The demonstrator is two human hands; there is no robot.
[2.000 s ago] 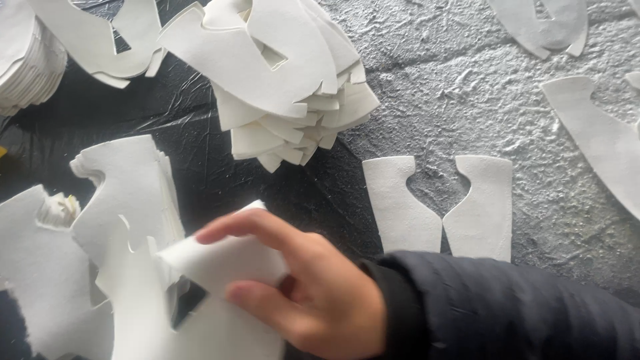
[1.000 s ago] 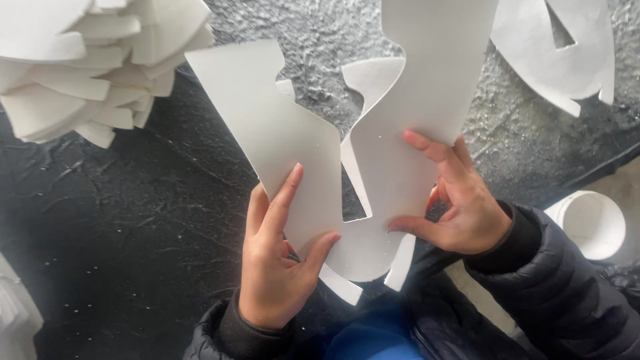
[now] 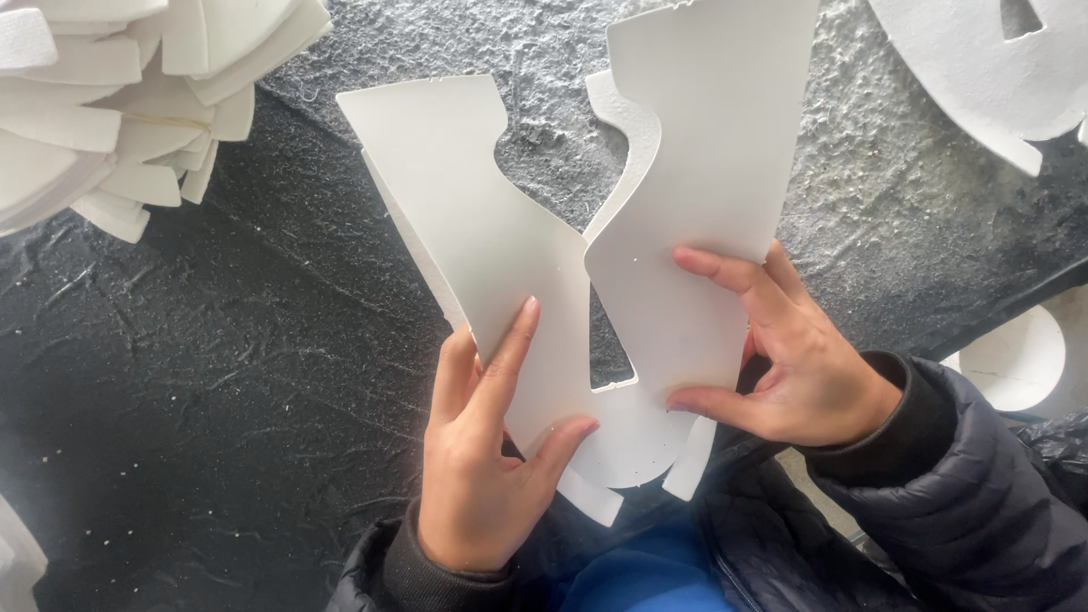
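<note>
A smooth white die-cut sheet [image 3: 544, 280] with two broad arms and a rounded lower end lies over another white cut piece [image 3: 642, 140], whose edge shows behind it. On its lower left edge is my left hand [image 3: 489, 450], index finger and thumb on the front face, the other fingers partly hidden behind. Gripping the lower right edge, my right hand [image 3: 786, 357] has its thumb and a finger on the front. Two narrow tabs of the rear piece stick out below the rounded end. A narrow cut-out between the arms shows the dark surface.
An uneven stack of white cut pieces [image 3: 127, 93] lies at the upper left of the black-covered table [image 3: 212, 382]. Another white cut piece [image 3: 977, 76] is at the upper right. A round white container [image 3: 1011, 357] stands beyond the table edge at right. Part of a white piece [image 3: 17, 552] shows lower left.
Two seconds ago one hand was at a sheet beside the lower left stacks; one second ago both hands held the sheet over another piece. Since then the left arm of the sheet has come further down.
</note>
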